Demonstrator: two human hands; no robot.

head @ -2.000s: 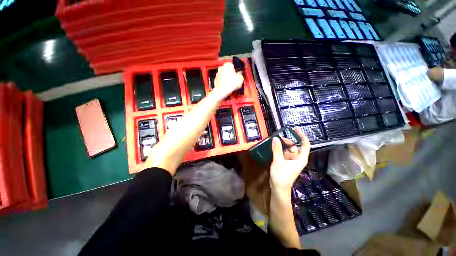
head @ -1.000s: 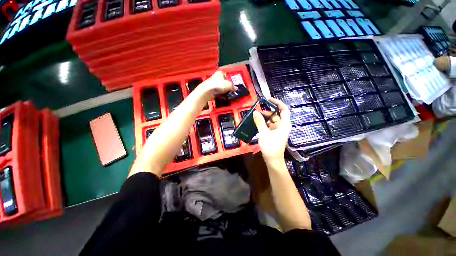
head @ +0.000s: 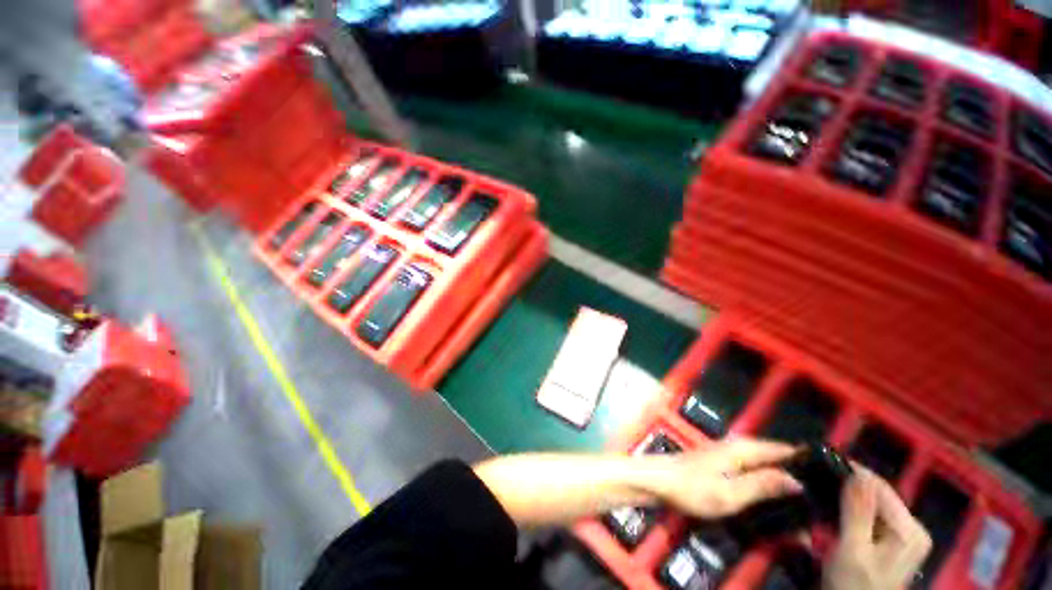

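Note:
My left hand (head: 738, 478) and my right hand (head: 883, 532) meet over the near red foam tray (head: 681, 392) at the lower right. Between them they hold a dark phone (head: 821, 478); blur and fingers hide whether its back cover is separate or on it. Open-back phones (head: 698, 561) sit in the tray's near row, and dark covered phones (head: 727, 386) in the far row. A pocket at the right holds a small white label (head: 990, 551).
A separate smartphone (head: 584, 364) lies on the green mat (head: 508, 398). Stacked red trays with phones stand behind at right (head: 831, 282) and at left (head: 461, 328). An open cardboard box (head: 173, 536) and a yellow line (head: 277, 363) are on the floor at left.
The view has swung left; the black blister tray is out of the picture. My hands have come together, with the phone and the cover piece no longer seen apart.

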